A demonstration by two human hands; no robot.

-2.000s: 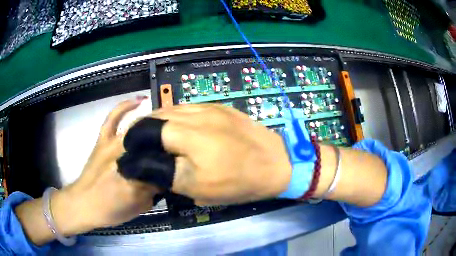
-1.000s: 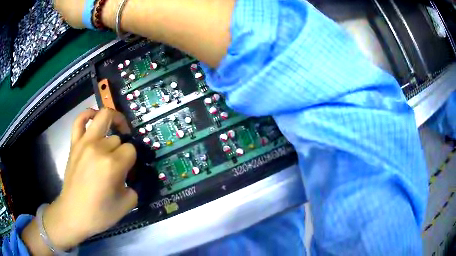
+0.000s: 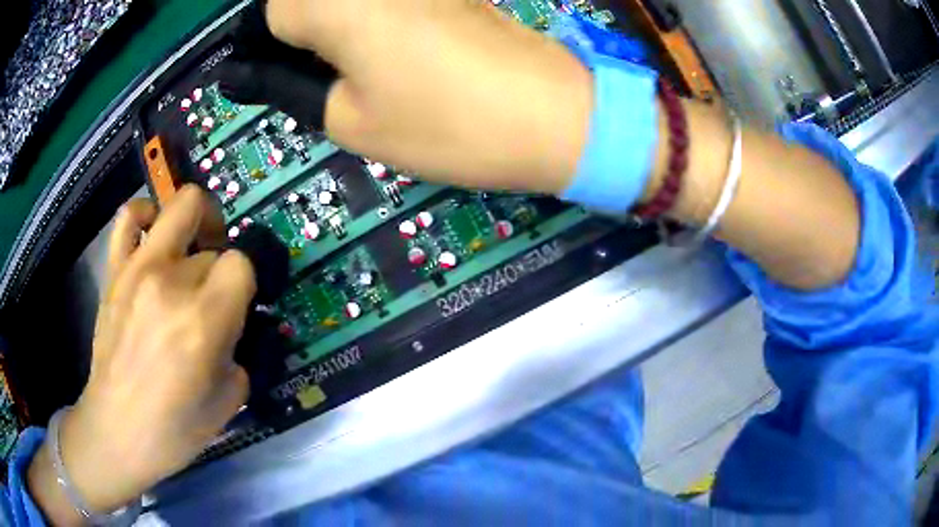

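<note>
A black carrier (image 3: 417,346) with white lettering holds green circuit boards (image 3: 322,301) in rows, with red-and-white capacitors (image 3: 421,229) standing on them. My left hand (image 3: 170,329) is at the carrier's left side, fingers bent, its black finger cots over the left ends of the lower boards. A tiny pale spot shows by these cots; I cannot tell what it is. My right hand (image 3: 463,103) is above the upper part of the carrier, its black-covered fingers pointing left over the upper boards. Its fingertips blend into the dark, and any held part is hidden.
An orange hold-down bar (image 3: 161,170) is on the carrier's left edge, another (image 3: 684,64) on the right. A heap of silver parts (image 3: 64,64) lies at the upper left beyond the green mat (image 3: 115,121). A metal rail (image 3: 515,360) runs along the near side.
My right hand has come back from the parts at the upper left to above the boards. The carrier sits further left in view. My left hand remains at its left side.
</note>
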